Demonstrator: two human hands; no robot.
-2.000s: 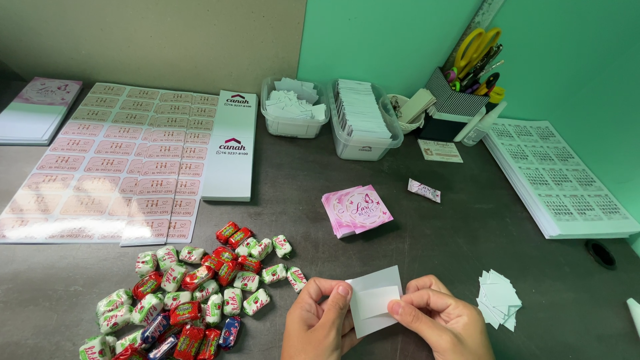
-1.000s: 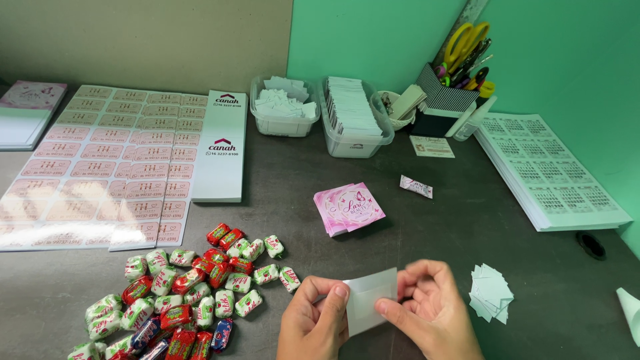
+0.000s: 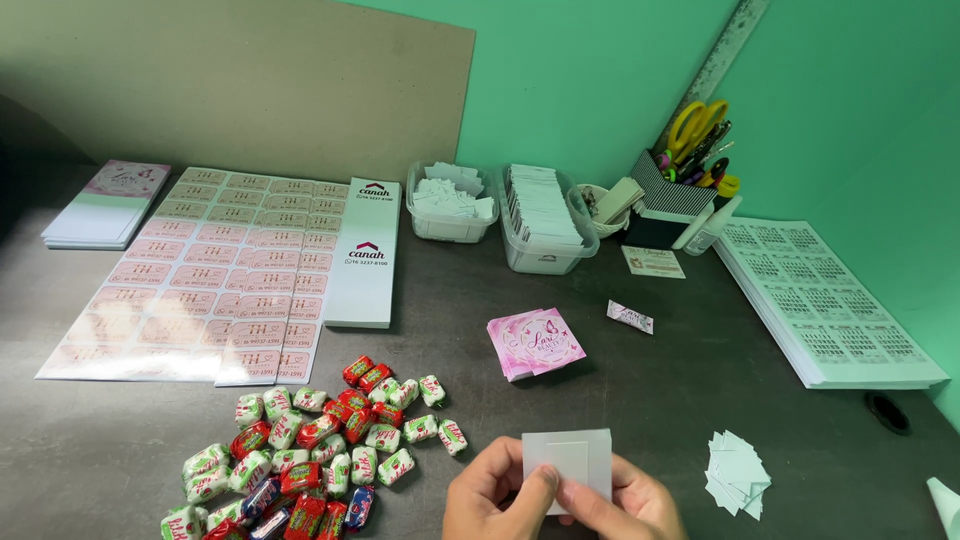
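Observation:
Near the bottom middle, my left hand (image 3: 495, 491) and my right hand (image 3: 622, 495) pinch a square white paper piece (image 3: 600, 450) between them. A smaller white card (image 3: 568, 457) lies flat against its face, under both thumbs. To the left of my hands is a pile of wrapped candies (image 3: 315, 431) in red, white-green and blue wrappers. Beyond my hands sits a stack of pink printed cards (image 3: 536, 341), with a small wrapped pink piece (image 3: 630, 317) to its right. Small white cards (image 3: 737, 474) lie in a loose pile right of my right hand.
Sticker sheets (image 3: 180, 277), a long printed pad (image 3: 362, 255) and a card stack (image 3: 109, 202) lie left. Along the wall stand plastic tubs (image 3: 452, 225) (image 3: 550, 262) of paper pieces, a small basket (image 3: 606, 225) and a pen holder (image 3: 671, 195) with scissors. Calendar sheets (image 3: 832, 300) lie right.
My right hand has come in closer to my left, and its thumb now rests beside my left thumb on the small white card. The piles on the table look the same.

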